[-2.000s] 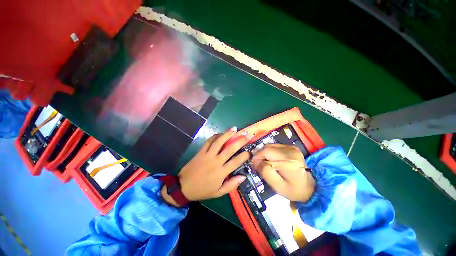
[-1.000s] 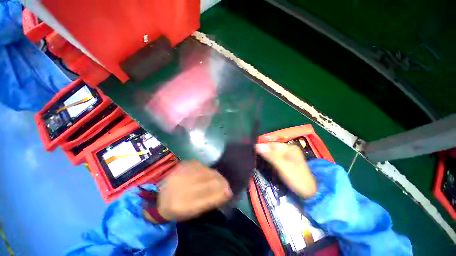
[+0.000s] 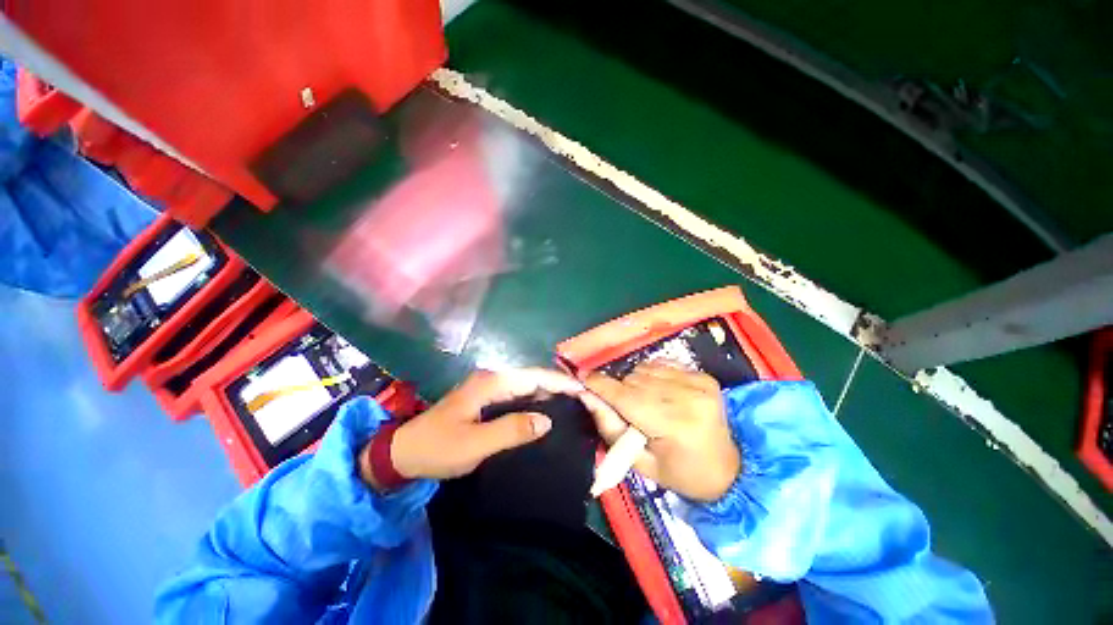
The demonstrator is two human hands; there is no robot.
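My left hand [image 3: 470, 427] holds a black sheet [image 3: 537, 462] between thumb and fingers, over the bench's near edge. My right hand [image 3: 674, 427] touches the sheet's upper right corner with its fingertips and also holds a pale pointed hand tool [image 3: 619, 462], its tip pointing down. Under and beside my right hand lies an open tablet [image 3: 690, 552] in a red tray [image 3: 763, 348]. Its mainboard is partly covered by my hand. Whether a small piece is at my fingertips cannot be told.
A dark block [image 3: 320, 147] stands by the red bin [image 3: 269, 61] at the upper left. More trayed tablets [image 3: 287, 397] are stacked at the left. A chipped white strip [image 3: 684, 210] edges the bench. A pale post [image 3: 1001, 305] stands at the right. Another person's blue sleeve [image 3: 61, 220] shows far left.
The black sheets that lay on the bench are gone from there; my left hand has lifted a sheet. My right hand has moved from the mainboard to the sheet's edge.
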